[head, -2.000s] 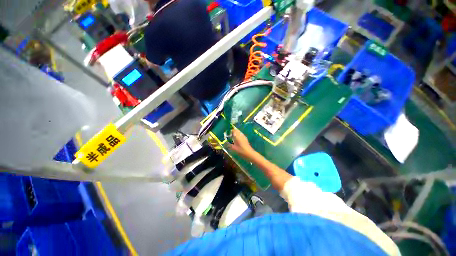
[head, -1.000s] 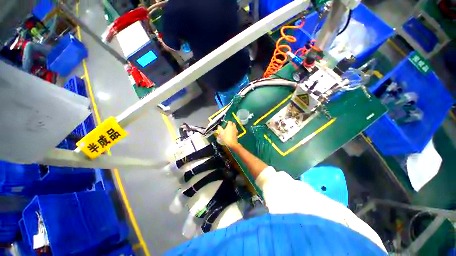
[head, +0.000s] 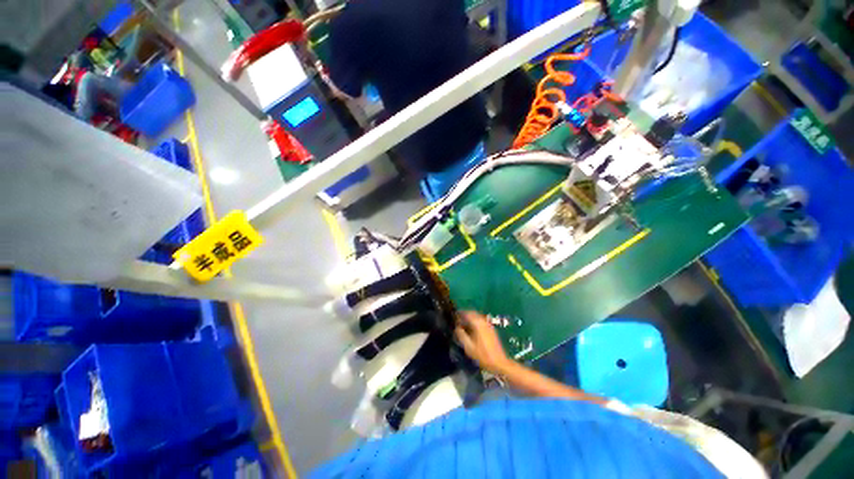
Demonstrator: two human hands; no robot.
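My right hand reaches in from the lower right to the left edge of the green bench mat, beside the black wire bundles. Its fingertips are small and blurred at the dark bundle ends, so I cannot tell whether they hold anything. The bundles lie in a fanned row on the beige-white cabinet, with whitish plastic around their outer ends. My left hand is not in view.
The silver press head stands over its fixture inside yellow tape. A small translucent container is at the bench's back left. A blue stool stands at the front edge. Blue totes are at left; a person is beyond the rail.
My right hand has moved from the bench's back-left corner, near the cables, down along the left edge to the black bundles. The view has shifted slightly.
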